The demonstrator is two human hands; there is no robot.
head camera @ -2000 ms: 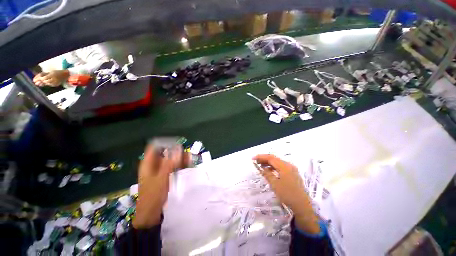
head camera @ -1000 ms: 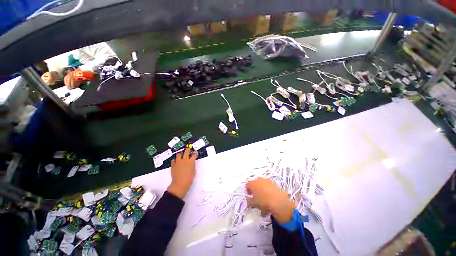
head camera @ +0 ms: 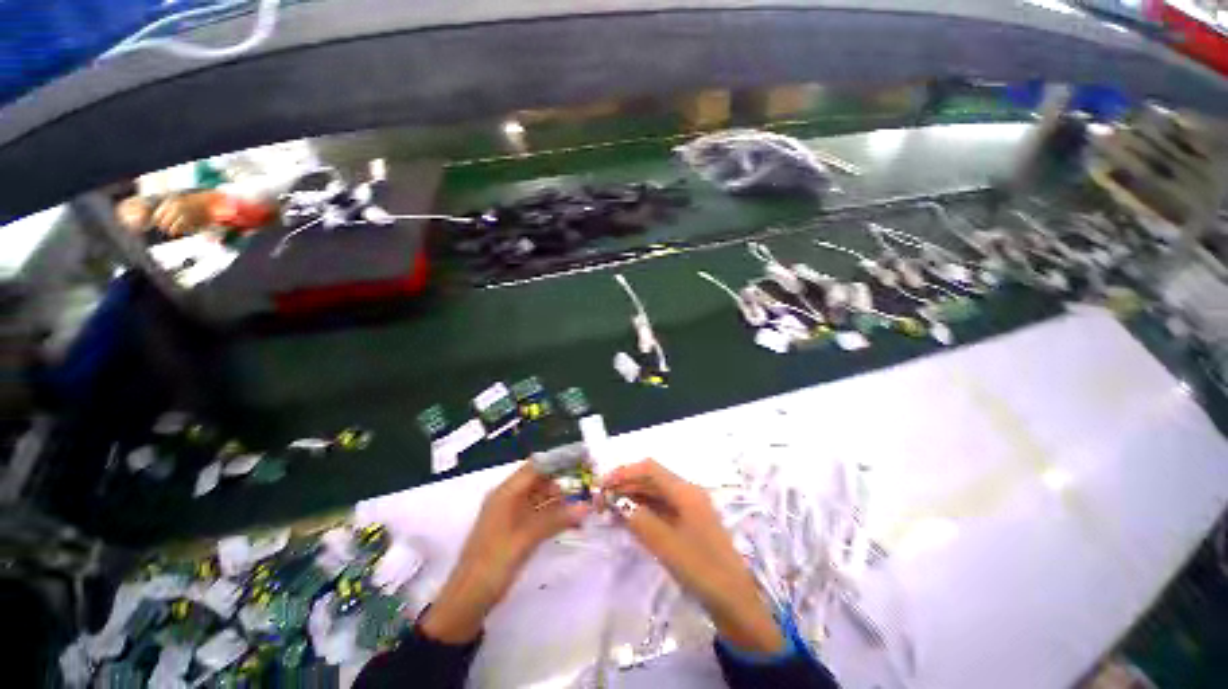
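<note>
My left hand [head camera: 509,528] and my right hand [head camera: 677,524] meet above the white sheet [head camera: 997,444]. My left hand holds a small circuit board [head camera: 581,481] with a yellow part and a greyish-white piece on top. My right fingertips pinch a small white end, likely of a white lead, against the board; blur hides the exact contact. A tangled heap of white leads [head camera: 808,525] lies on the sheet, beside and under my right hand. A pile of green circuit boards with white tabs [head camera: 243,606] lies at the lower left.
Loose boards [head camera: 498,411] lie on the green belt [head camera: 364,364] just beyond my hands. One wired assembly [head camera: 644,337] and a row of others [head camera: 862,289] lie farther right. Black parts [head camera: 566,222], a plastic bag [head camera: 754,162] and a red block [head camera: 353,285] stand behind. Another person's hands show upper left.
My left hand has lifted a board from the belt's edge and moved toward me. My right hand has left the lead heap and met it. The view has shifted slightly.
</note>
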